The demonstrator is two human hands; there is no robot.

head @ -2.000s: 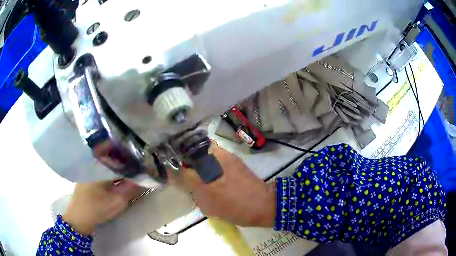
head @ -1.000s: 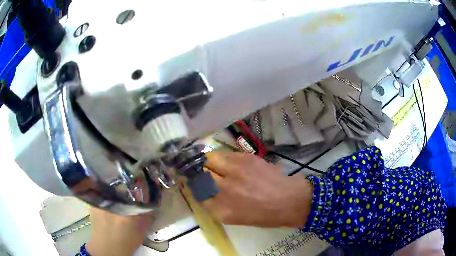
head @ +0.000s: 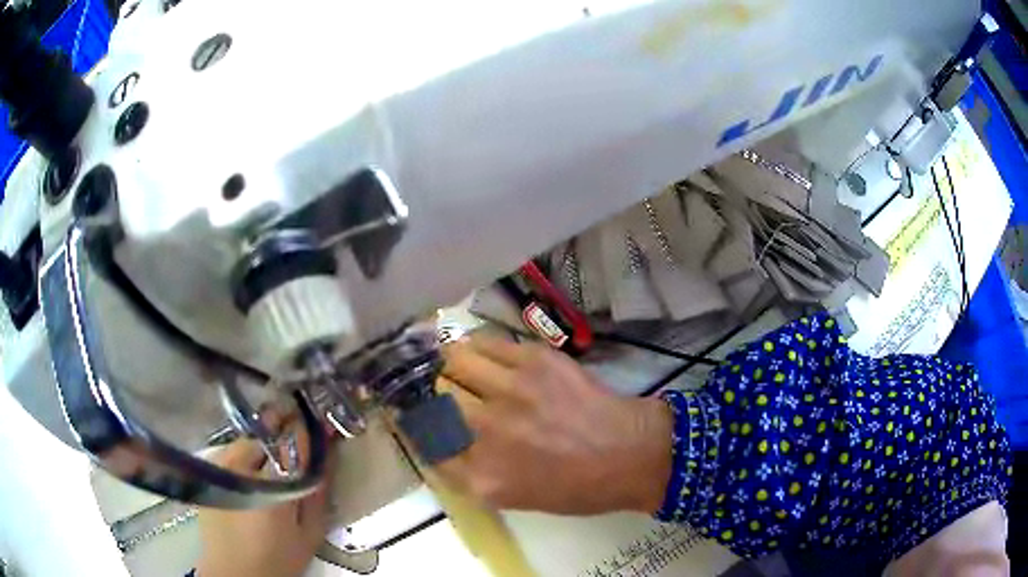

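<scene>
My left hand (head: 265, 518) lies on the grey-beige strip (head: 366, 479) left of the needle area; the curved metal guard partly covers its fingers. Metal zipper teeth (head: 158, 527) show on a taupe strip left of that hand. My right hand (head: 552, 434) is right of the needle area, fingers bent, its fingertips hidden behind the dark block (head: 436, 428). I cannot tell if either hand grips the strip. Pale yellow tape (head: 479, 530) runs from below the block to the bottom edge of the picture. The presser foot and needle are hidden.
The white machine head (head: 507, 147) fills the top and left. Behind my right hand lie red-handled snips (head: 552, 304) and a heap of taupe zipper pieces (head: 676, 254). A thin black cord (head: 953, 225) crosses the table at right. Blue crate parts (head: 998, 327) show at right.
My left hand has moved in under the metal guard, and zipper teeth now show left of it. My right hand stays beside the needle area. The camera view has shifted relative to the machine.
</scene>
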